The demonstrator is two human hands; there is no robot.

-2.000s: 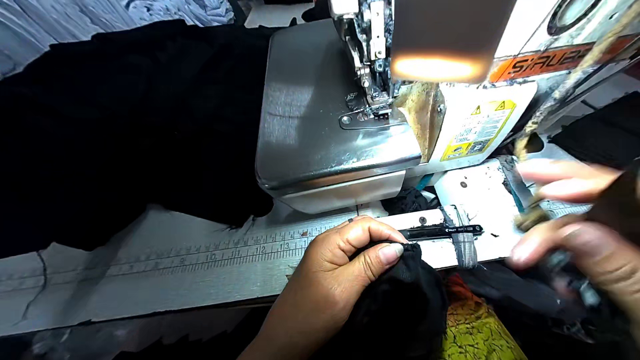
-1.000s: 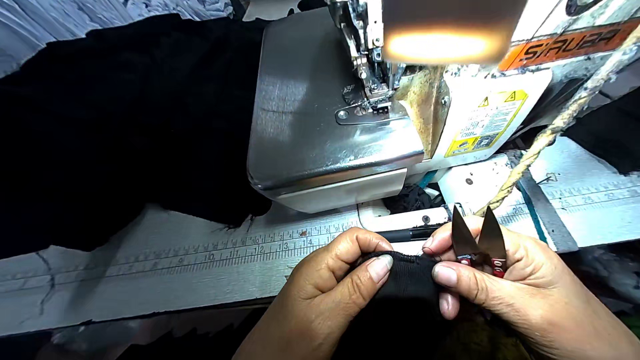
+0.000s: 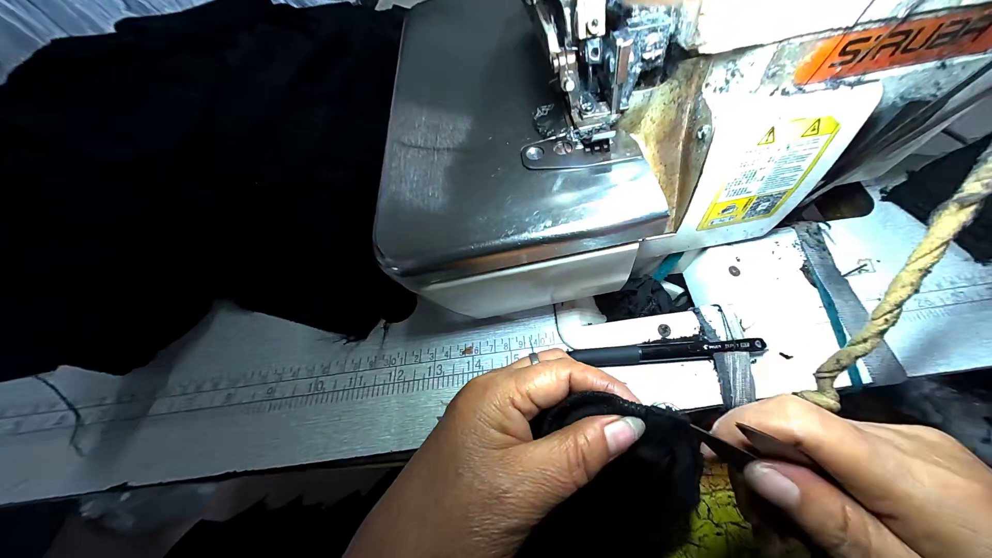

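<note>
A folded edge of black fabric [image 3: 620, 480] is pinched between the thumb and fingers of my left hand [image 3: 535, 442], below the sewing machine. My right hand [image 3: 852, 473] grips small thread snips [image 3: 744, 446], their blades pointing left; one blade tip is at the fabric edge. The handles are mostly hidden in the palm. A twisted yellowish cord [image 3: 907, 279] comes down to my right hand. Just behind both hands, a black pen [image 3: 666, 351] lies under a grey band on the table.
The sewing machine's metal plate [image 3: 496, 178] and presser foot [image 3: 593, 128] stand above the hands. More black fabric [image 3: 194, 186] spreads over the left side. A printed ruler scale [image 3: 372, 380] runs along the table. Yellow patterned cloth [image 3: 717, 511] shows below.
The right hand, blurred at first, came to the fabric with the snips pointing up. Now the snips point left at the fabric edge, and the right fingers have let go of it.
</note>
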